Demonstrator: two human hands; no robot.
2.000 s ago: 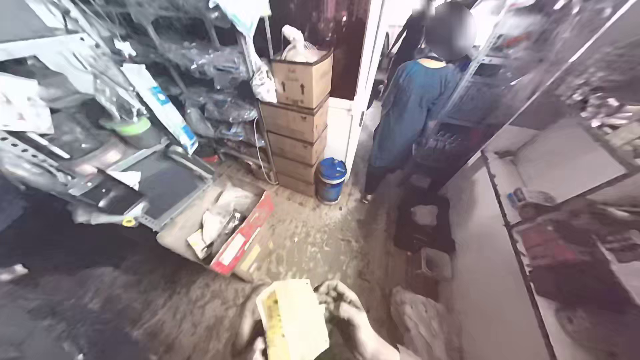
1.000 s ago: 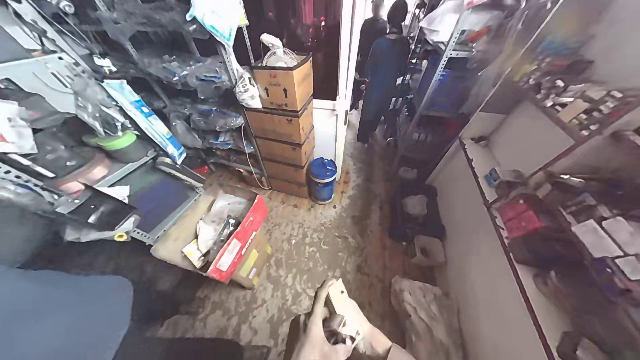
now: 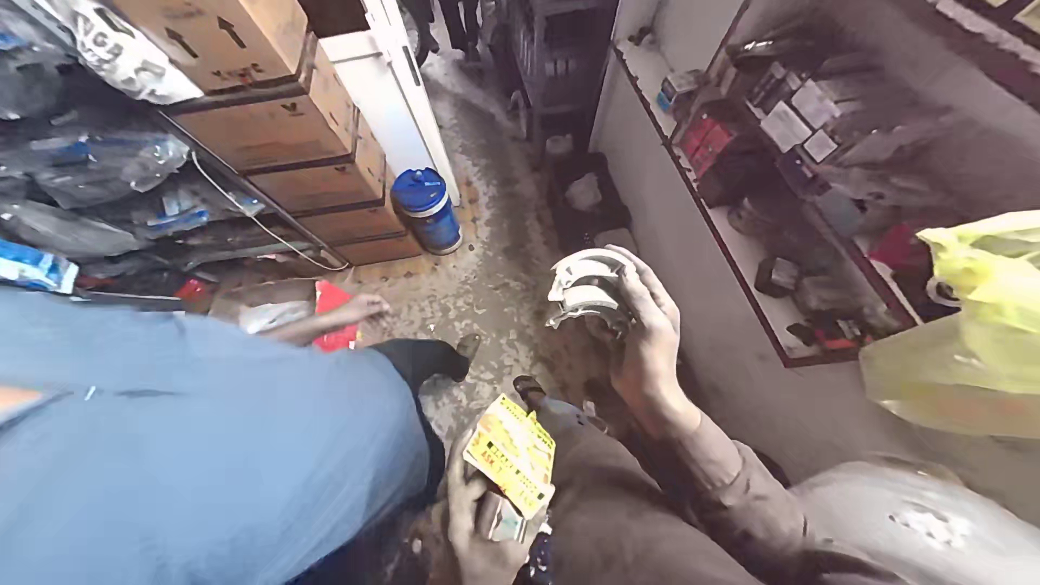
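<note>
Low in the middle, my left hand (image 3: 479, 520) grips a small yellow cardboard box (image 3: 513, 455) that bears printing. A shiny, dark-edged item (image 3: 501, 518) shows beneath the box in the same hand; its kind is unclear. Farther forward and to the right, my right hand (image 3: 654, 333) holds a pair of curved pale metal parts (image 3: 591, 284), which look like brake shoes. Their arcs lie one behind the other, and the fingers wrap their right side. The two hands are apart. Part of the lower curved piece is blurred.
A person in blue (image 3: 203, 439) stands close on the left, one hand (image 3: 370, 307) over a red-edged carton (image 3: 333, 313). Stacked cardboard boxes (image 3: 268, 126) and a blue bucket (image 3: 426, 211) stand ahead. Shelving (image 3: 731, 276) and a yellow plastic bag (image 3: 983, 325) are at right.
The view has swung down and right. My hands, close together a second ago, are now apart, the right one farther forward. The person in blue now fills much of the left side.
</note>
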